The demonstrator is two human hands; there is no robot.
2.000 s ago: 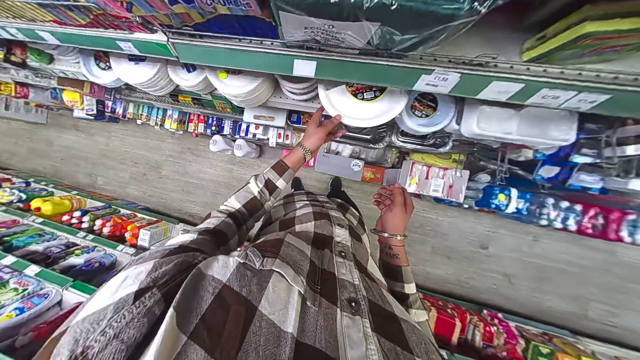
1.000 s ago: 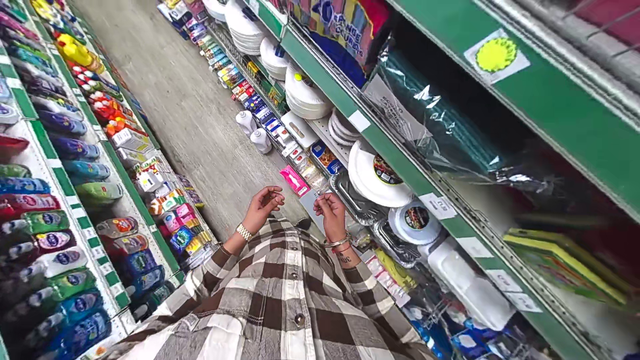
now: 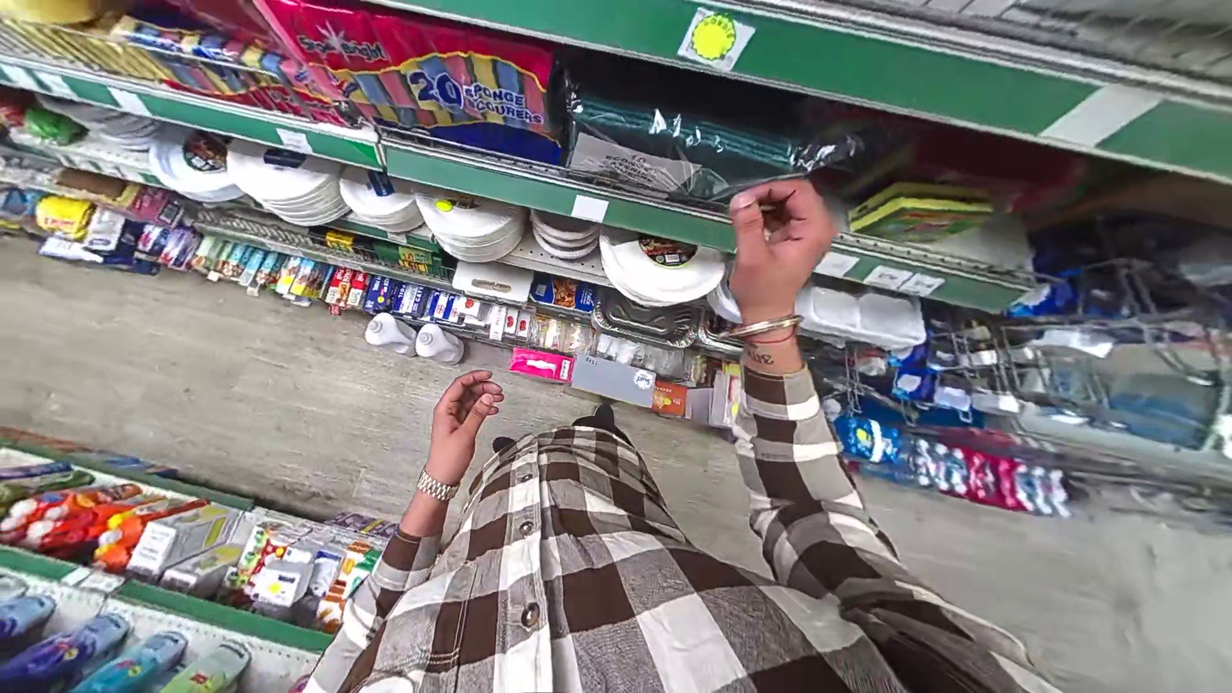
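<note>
My right hand (image 3: 782,236) is raised at the shelf edge, its fingers curled at the near edge of a clear plastic pack of dark green bin-liner-like goods (image 3: 703,144); whether it grips the plastic, I cannot tell. Below and left of that hand lies a stack of white disposable plates (image 3: 662,269), with white foam trays (image 3: 861,316) to its right. My left hand (image 3: 466,419) hangs over the aisle floor, fingers loosely bent and holding nothing. A pack of sponge scourers (image 3: 443,82) stands left of the green pack.
A green shelf edge (image 3: 558,197) runs across the view above more plate stacks (image 3: 289,183). Foil trays (image 3: 647,318) and two white bottles (image 3: 414,337) are lower down. Another shelf with bottled goods (image 3: 67,650) borders the aisle at lower left.
My right hand has risen from in front of my body to the upper shelf's edge. My left hand touched the plate stack two seconds ago and is now back over the aisle. The view has turned.
</note>
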